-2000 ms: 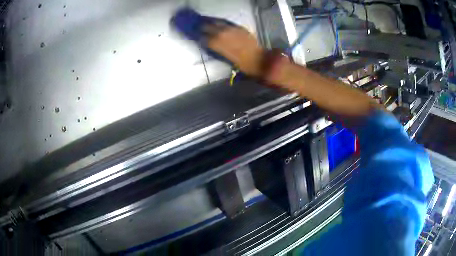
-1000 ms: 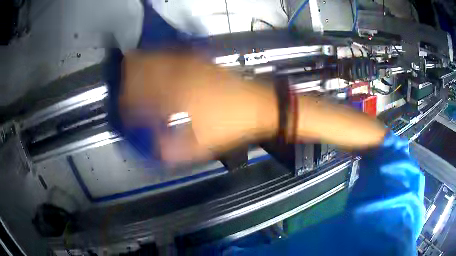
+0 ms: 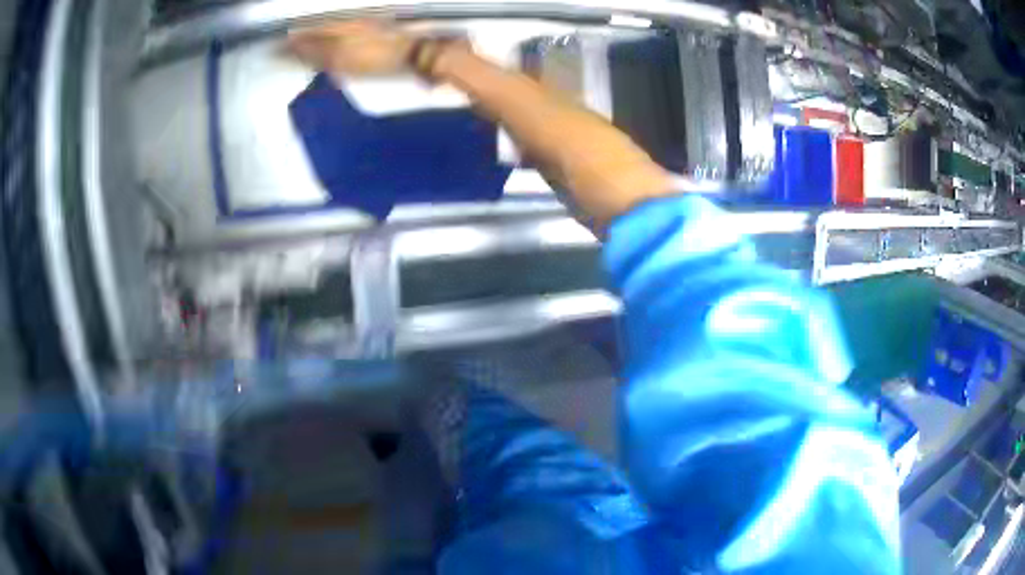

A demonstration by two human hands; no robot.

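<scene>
My right hand (image 3: 354,49), bare and blurred, reaches in from the right in a light blue sleeve to the upper left of the view. A dark blue cloth (image 3: 405,155) is spread out just below it, over the pale base plate (image 3: 259,124) edged with blue tape. One corner of the cloth comes up to the underside of the hand. The fingers are too blurred to tell whether they grip that corner. My left hand is not in view.
Silver conveyor rails (image 3: 506,238) run across below the cloth. Upright metal blocks (image 3: 646,101) stand right of the plate. A blue bin (image 3: 807,163) and a red bin (image 3: 850,169) sit farther right. A green surface (image 3: 888,326) lies at the right.
The view has shifted down towards the near rails and floor. The cloth, bunched at my right hand before, now shows spread out below it. The hand appears farther up and smaller.
</scene>
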